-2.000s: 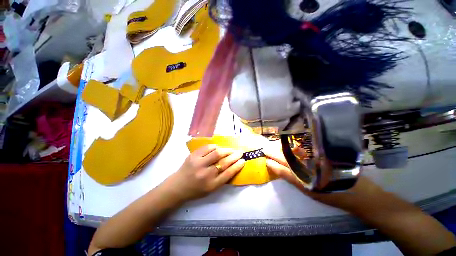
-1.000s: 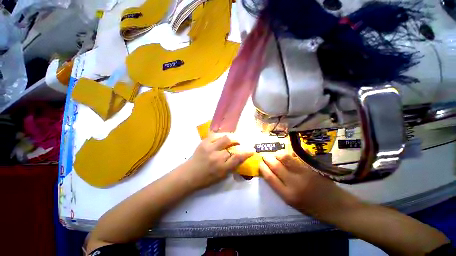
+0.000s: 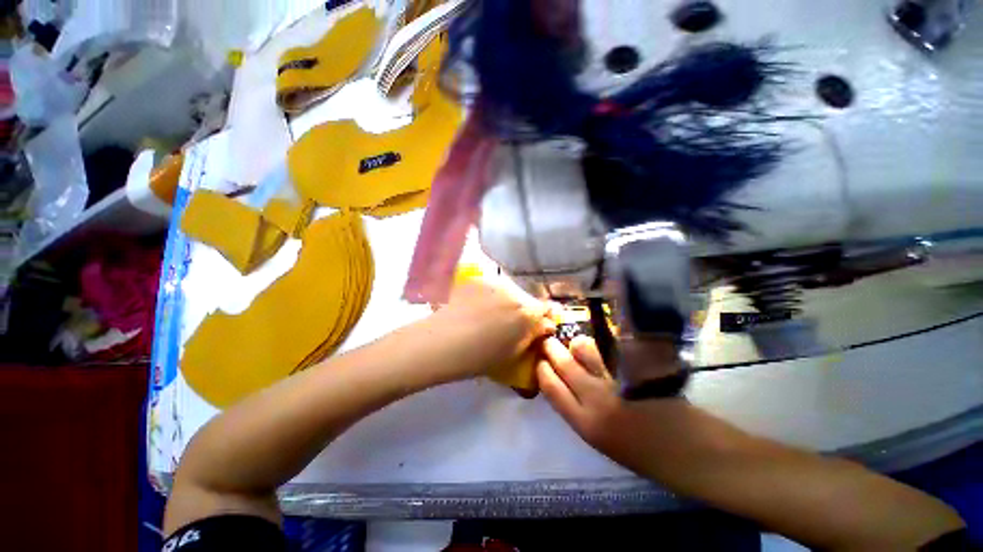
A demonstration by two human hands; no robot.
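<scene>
A mustard-yellow cut piece (image 3: 515,372) lies at the needle area of the sewing machine, mostly hidden under my hands. A small black brand label (image 3: 571,330) with white lettering shows on it by the presser foot, in bright lamp light. My left hand (image 3: 498,323) lies over the piece from the left, its fingertips at the label's left side. My right hand (image 3: 582,388) has its fingertips on the piece just below the label. The chrome loop (image 3: 649,307) stands beside my right hand and hides part of the area.
A stack of yellow cut pieces (image 3: 282,323) lies at left, with small yellow pieces (image 3: 224,228) and labelled pieces (image 3: 356,162) behind it. A pink strip (image 3: 447,232) and navy tassel (image 3: 690,129) hang from the machine head. Black labels (image 3: 755,320) lie at right.
The yellow piece has turned and is now mostly covered. My left hand has moved right, over the piece and close to the needle. My right hand stays near the label. The view has shifted.
</scene>
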